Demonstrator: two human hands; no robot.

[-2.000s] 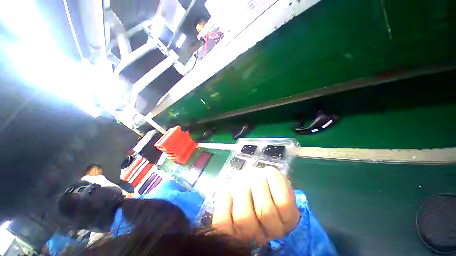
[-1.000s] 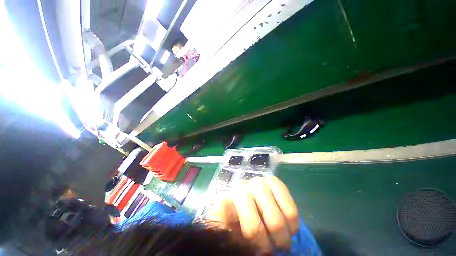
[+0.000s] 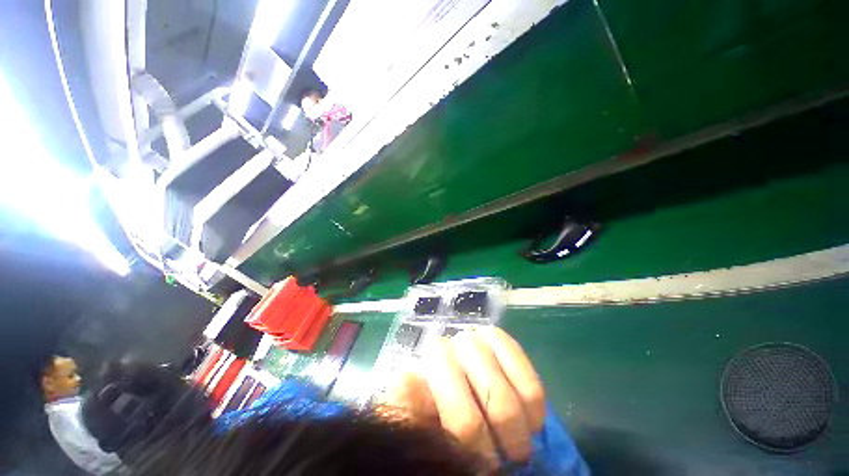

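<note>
My right hand (image 3: 479, 390) is low in the middle, its fingers curled and close together, overlapping the near end of a clear blister tray (image 3: 439, 318). Dark square modules (image 3: 471, 302) sit in the tray's pockets. What the fingers hold, if anything, is hidden. A blue sleeve (image 3: 296, 398) reaches in from the left. Pale blurred skin lies beside the curled fingers, and I cannot clearly make out my left hand there. Dark hair covers the bottom edge.
Glossy black units (image 3: 561, 242) lie along the green belt beyond a pale rail (image 3: 642, 290). Red-orange frames (image 3: 290, 314) are stacked left of the tray. A round mesh disc (image 3: 780, 396) lies at the right. A person (image 3: 67, 400) is at the lower left, another person farther back across the line.
The view has shifted, so the tray, frames and belt units appear farther left, and the mesh disc now shows whole. My right hand stays by the tray, its fingers slightly less tightly bunched.
</note>
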